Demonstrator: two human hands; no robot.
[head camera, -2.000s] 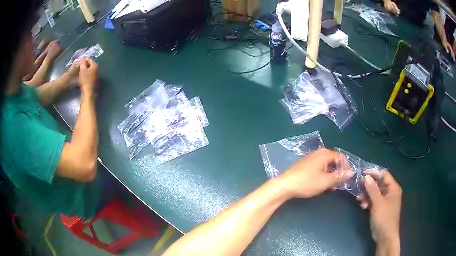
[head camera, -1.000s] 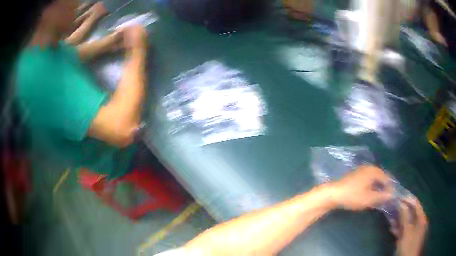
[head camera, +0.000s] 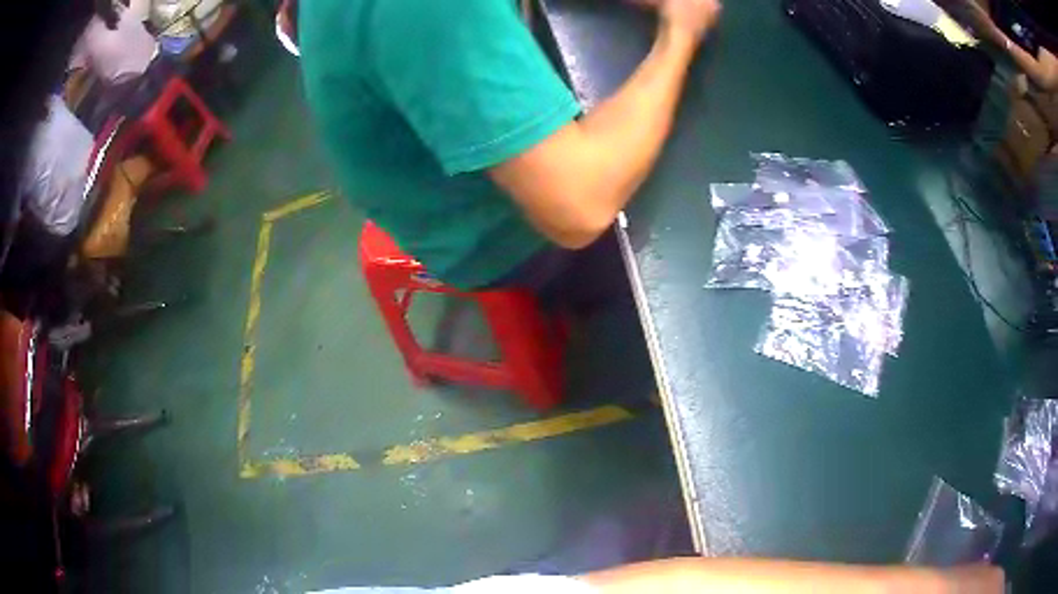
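Note:
My left forearm runs along the bottom edge, and the wrist or start of my left hand (head camera: 975, 578) is at the bottom right. The fingers are hidden or cut off. My right hand is out of the picture. A single clear zip-lock bag (head camera: 954, 529) lies flat on the dark-green table just above my left hand. A loose heap of overlapping clear bags (head camera: 812, 255) lies farther up the table, with strong white glare. Part of another heap of clear bags (head camera: 1030, 447) shows at the right edge.
A person in a green shirt (head camera: 464, 128) sits on a red stool (head camera: 476, 331) by the table's edge (head camera: 659, 360). A large black container (head camera: 893, 64) stands at the top right, cables (head camera: 975, 261) at right. Yellow floor tape (head camera: 249, 348) and another red stool (head camera: 186, 133) are left.
The view has swung left, so the table things sit farther right and more floor shows. My right hand and the bag between my hands have left the picture; my left hand is mostly cut off.

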